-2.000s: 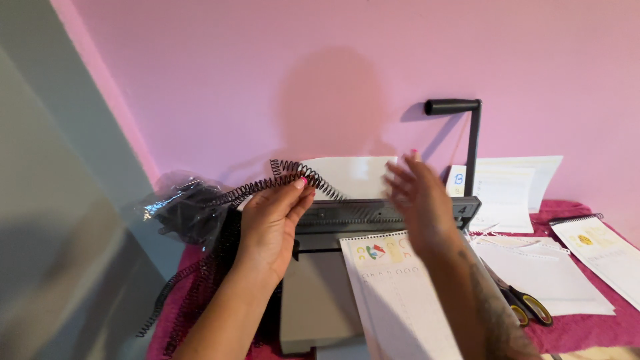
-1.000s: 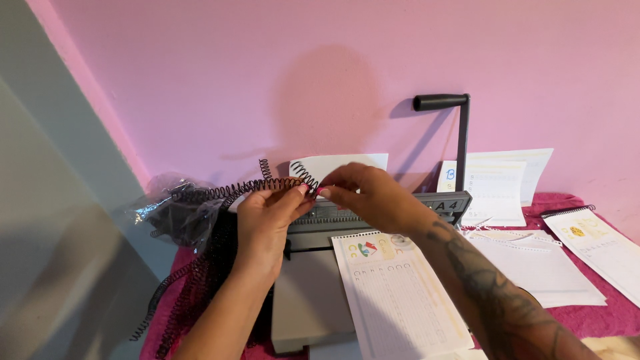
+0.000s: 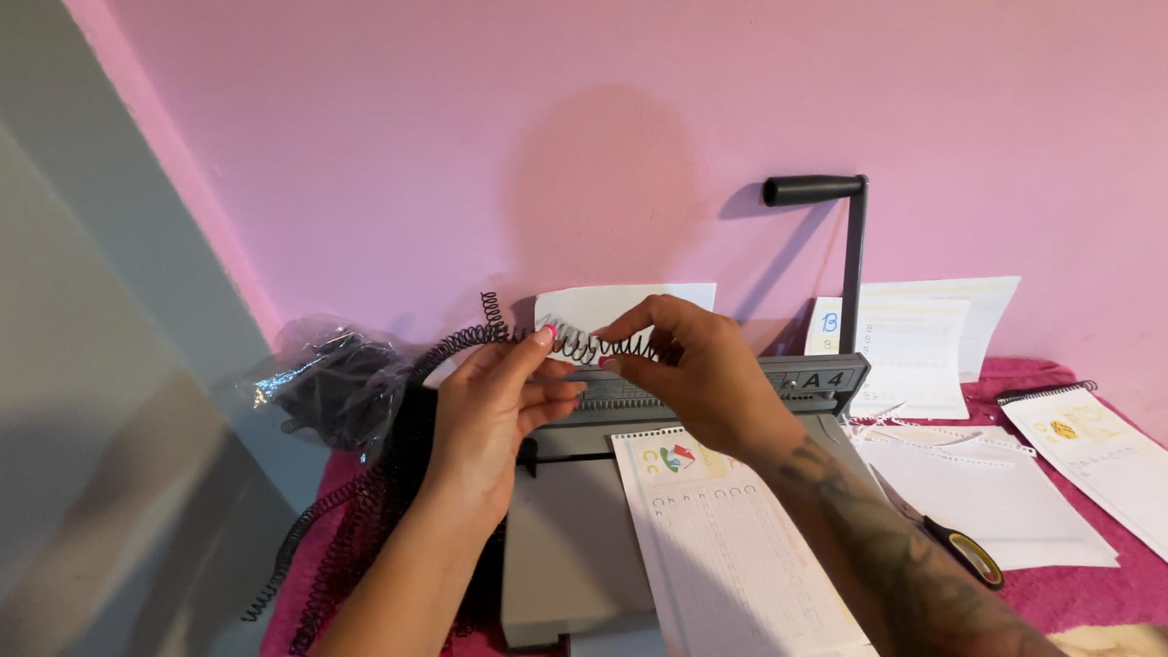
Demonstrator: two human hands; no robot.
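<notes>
A black spiral binding coil stretches between my hands, above the top bar of a grey binding machine. My left hand pinches it between thumb and fingers. The fingertips of my right hand grip the coil farther right, where its turns look more spread. From my left hand the coil curves away to the left, and a short coil end stands up behind that hand. A sheet stack with punched holes lies on the machine's base, partly under my right forearm.
The machine's crank handle rises at right. A plastic bag of dark coils sits at left, with loose coils hanging below. To the right are scissors, loose sheets, paper strips and a spiral-bound booklet on a pink cloth.
My right hand was apart from the coil two seconds ago, then came to it beside my left hand. The two hands are now farther apart along the coil than one second ago.
</notes>
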